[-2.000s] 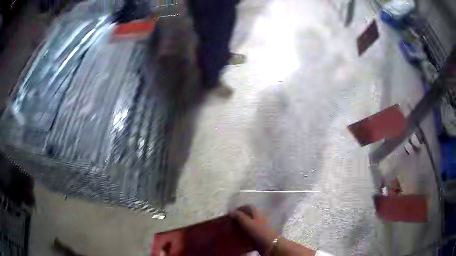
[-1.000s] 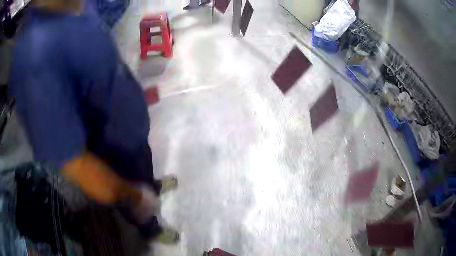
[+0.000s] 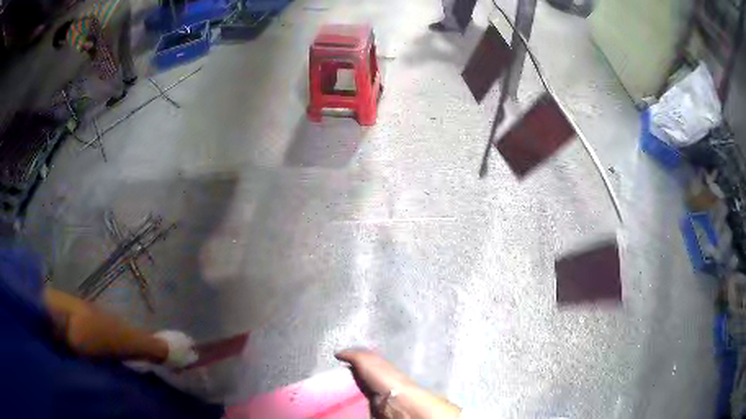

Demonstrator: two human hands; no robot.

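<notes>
My right hand (image 3: 378,382) comes in at the bottom edge, bare, with its thumb over the edge of a flat panel (image 3: 307,398) that looks pink under glare. The panel is cut off by the bottom edge, so I cannot tell whether it is one or a stack. My left hand is not in view. Dark-red panels hang in a row on the right: one is nearest (image 3: 589,277), another is further up (image 3: 536,137), and a third is near the top (image 3: 487,64).
At lower left a person in blue holds a dark-red panel (image 3: 221,350) in a white-gloved hand (image 3: 176,349). A red stool (image 3: 343,74) stands ahead. Thin rods (image 3: 123,254) lie on the left floor. Blue crates (image 3: 182,45) are at top left and along the right.
My view has swung toward the stool and the far floor. The covered stack on the left has left the view. The person has shifted to the lower left. My right hand is back in view.
</notes>
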